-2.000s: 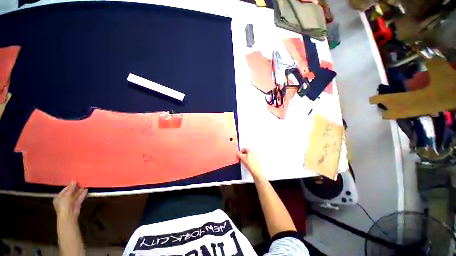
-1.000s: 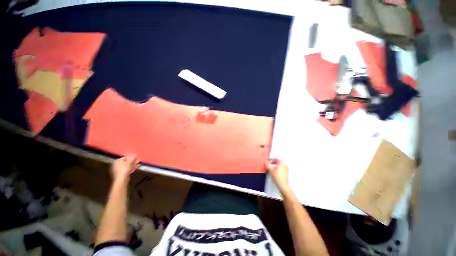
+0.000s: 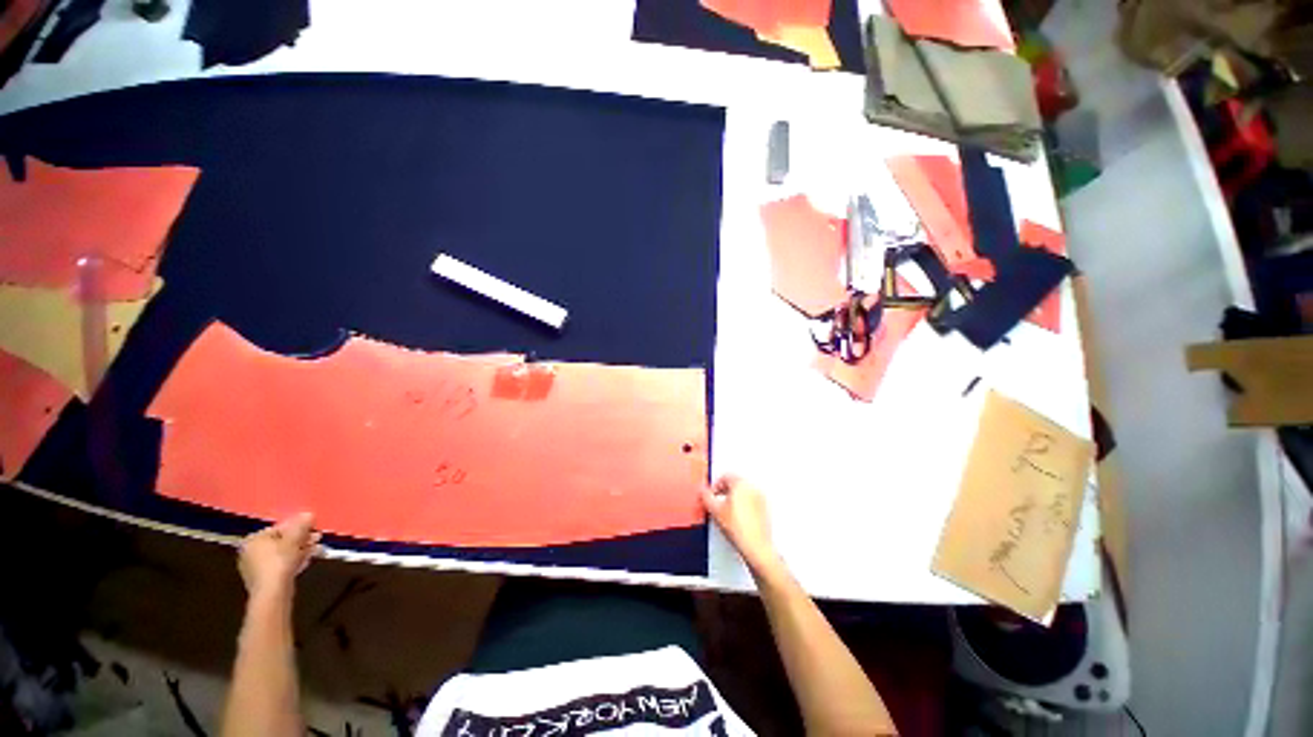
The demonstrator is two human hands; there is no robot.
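Observation:
The large red-orange body pattern piece [image 3: 432, 446] lies flat on the dark navy cloth [image 3: 576, 187] along the table's front edge. Its curved edge is at the upper left, and its shiny taped patch faces up. My left hand [image 3: 278, 554] is at its lower edge, left of the middle, with the fingertips closed on the edge. My right hand [image 3: 742, 521] pinches its lower right corner, beside the cloth's right edge. The undersides of the fingers are hidden. A white-looking metal weight [image 3: 500, 292] lies on the cloth above the pattern.
Other red-orange and tan patterns [image 3: 72, 216] lie at left, under a clear ruler [image 3: 95, 331]. At right on the white table [image 3: 821, 518] are shears [image 3: 850, 331], a grey block [image 3: 779, 151], card pieces, dark scraps [image 3: 1022, 288], a tan card [image 3: 1015, 504] and folded olive cloth [image 3: 950, 87].
The view has shifted, showing more of the table's far side. Both hands stay at the pattern's lower edge and corner; the pattern shows no clear move on the cloth.

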